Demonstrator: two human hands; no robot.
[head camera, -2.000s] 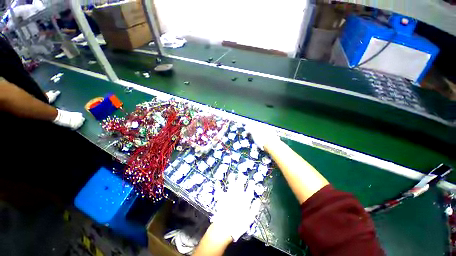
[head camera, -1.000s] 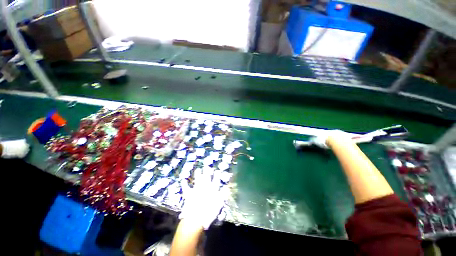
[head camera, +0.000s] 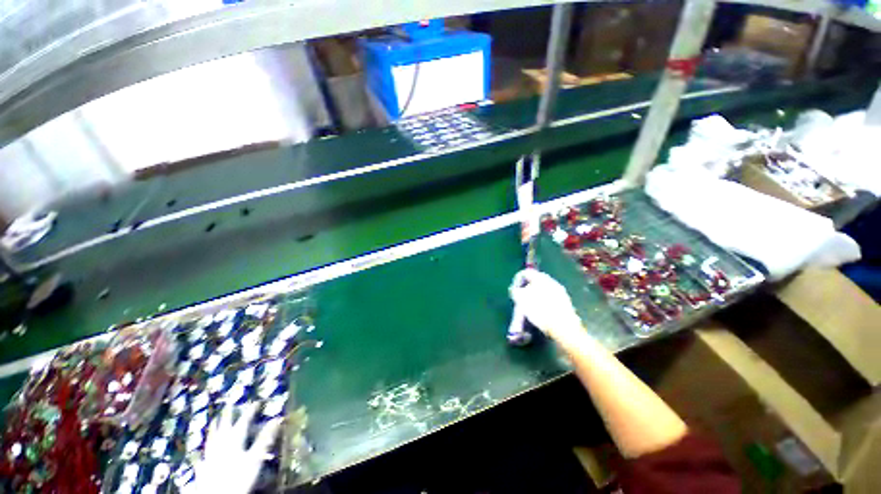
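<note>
My right hand (head camera: 544, 301), in a white glove, is closed around the long stick-like thing (head camera: 526, 207) near its lower end, beside the right-hand tray. The stick has black ends, a white middle and red marks. My left hand (head camera: 230, 455), in a white glove with fingers spread, lies over the tray of small wired modules (head camera: 227, 343) at the lower left; whether it holds a module cannot be told. Red lead wires (head camera: 63, 425) lie heaped left of it. The right-hand tray (head camera: 739, 280) holds red wired components (head camera: 633, 265).
The green conveyor belt (head camera: 386, 217) runs behind the bench, with small dark parts on it. Thin loose wires (head camera: 401, 403) lie near the bench's front edge. White plastic bags (head camera: 744, 217) and open cartons (head camera: 763, 376) are at the right. A metal post (head camera: 667, 101) stands behind the right tray.
The view has swung right. My right hand has gone from the module tray to the stick, which now points away from me instead of lying sideways. My left hand stays over the module tray.
</note>
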